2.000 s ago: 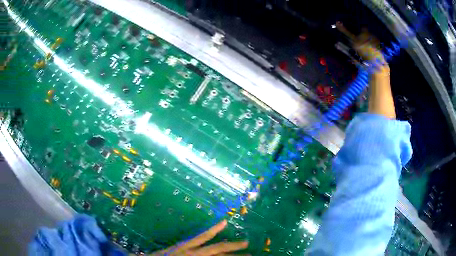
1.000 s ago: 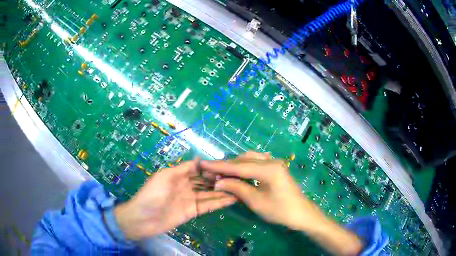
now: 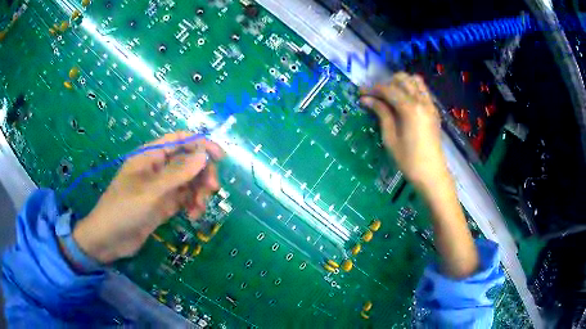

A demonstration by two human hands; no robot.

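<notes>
A large green printed circuit board [image 3: 283, 212] fills the view below both hands. My left hand [image 3: 151, 199] is over the board left of centre, fingers curled; small dark things may be in the fingers, but blur hides this. My right hand [image 3: 408, 122] is at the board's far edge beside the rail, thumb and fingertips close together near the board. Whether a small part is between them is too blurred to tell. A blue band [image 3: 76, 247] is on my left wrist.
A coiled blue cord [image 3: 443, 44] crosses the board and rail, its straight part passing over my left hand. The pale conveyor rail [image 3: 308, 29] runs along the far edge. Beyond it are dark bins, one with red parts [image 3: 468, 122]. Yellow parts [image 3: 347, 264] stand on the board.
My hands, together over the near part of the board a second ago, are now apart. My left hand has moved left and up, my right hand up and right to the far rail.
</notes>
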